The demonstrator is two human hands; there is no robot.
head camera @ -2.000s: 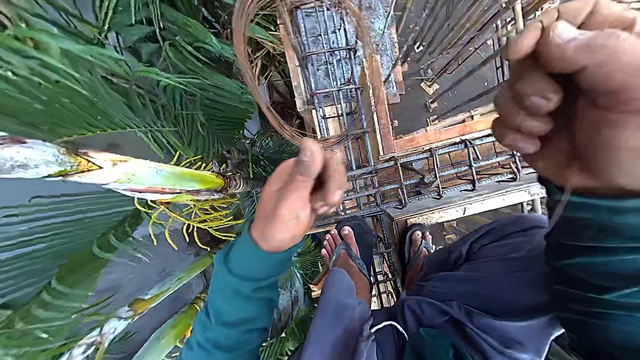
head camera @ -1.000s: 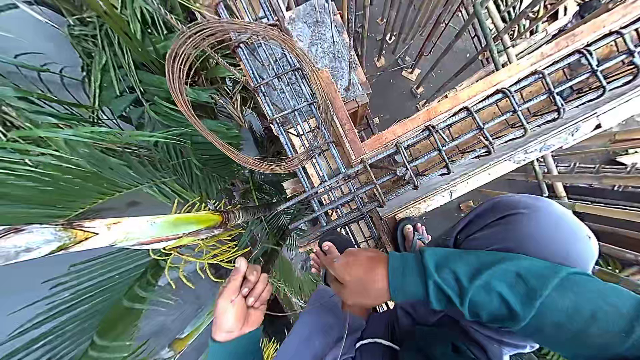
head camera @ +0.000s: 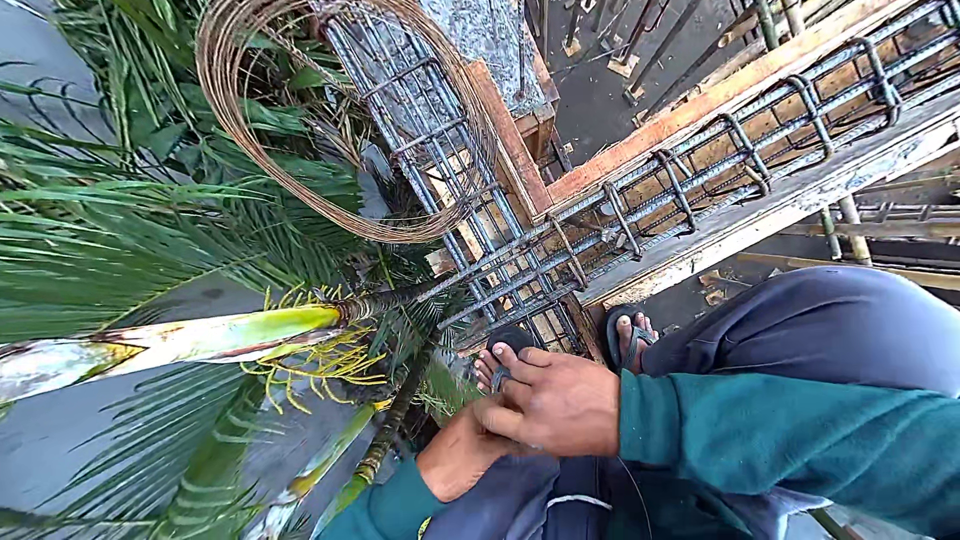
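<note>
Over my lap, close to my foot in a flip-flop, my right hand (head camera: 559,401) lies across my left hand (head camera: 461,450), and the two touch. The fingers of my right hand are curled; a thin wire (head camera: 637,491) trails from under its wrist. My left hand's fingers are mostly hidden behind the right, so what it holds does not show. Ahead of both hands, steel rebars with bent stirrups (head camera: 675,187) run through wooden formwork (head camera: 720,94) and cross another rebar cage (head camera: 420,127). A large coil of thin rusty wire (head camera: 300,187) lies over that cage, away from my hands.
A palm trunk (head camera: 187,337) with fronds stands at left, its top reaching the rebar ends. My feet in flip-flops (head camera: 624,337) are at the beam corner. Poles (head camera: 667,49) rise from the ground far below, beyond the formwork. A plank edge (head camera: 795,214) runs toward the upper right.
My hands, raised and apart two seconds ago, have come down and together over my lap. One second ago they were still apart. The view has shifted noticeably.
</note>
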